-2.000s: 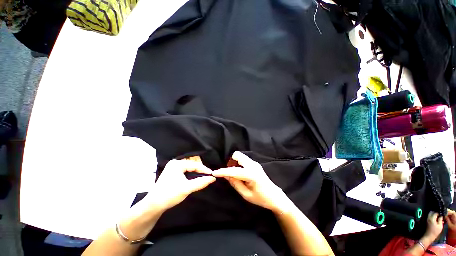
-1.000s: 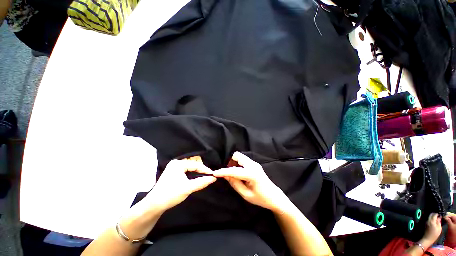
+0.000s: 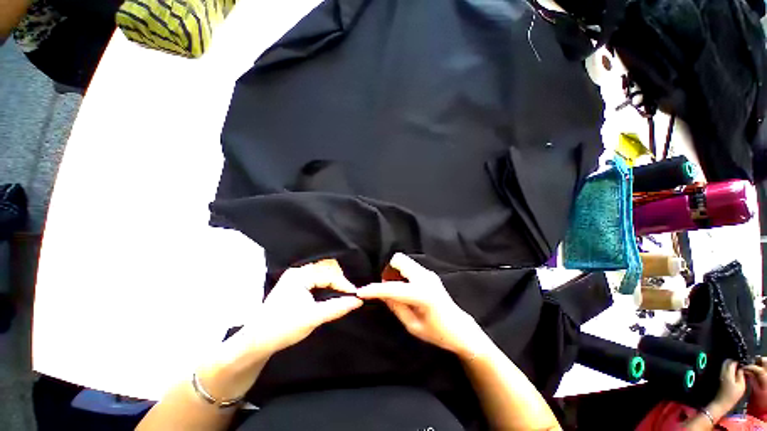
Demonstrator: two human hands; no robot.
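A large black garment point(image 3: 404, 126) covers the middle of the white table and hangs over my lap. My left hand point(image 3: 307, 303) pinches the cloth between thumb and forefinger near the table's front edge. My right hand point(image 3: 420, 303) meets it fingertip to fingertip on the same cloth, its fingers curled. A small reddish spot shows at the right-hand fingers. A needle or thread between the fingertips is too small to tell. A folded black flap point(image 3: 542, 194) lies on the garment's right side.
At the right are a teal pouch point(image 3: 599, 220), a magenta bottle point(image 3: 723, 204), tan spools point(image 3: 663, 299) and black cones point(image 3: 610, 355). Another person's hands point(image 3: 732, 385) hold dark cloth at lower right. A striped pouch point(image 3: 172, 23) lies upper left, a black cloth heap point(image 3: 698, 76) upper right.
My hands stay almost in the same place on the cloth. The other person's hands at lower right have shifted slightly.
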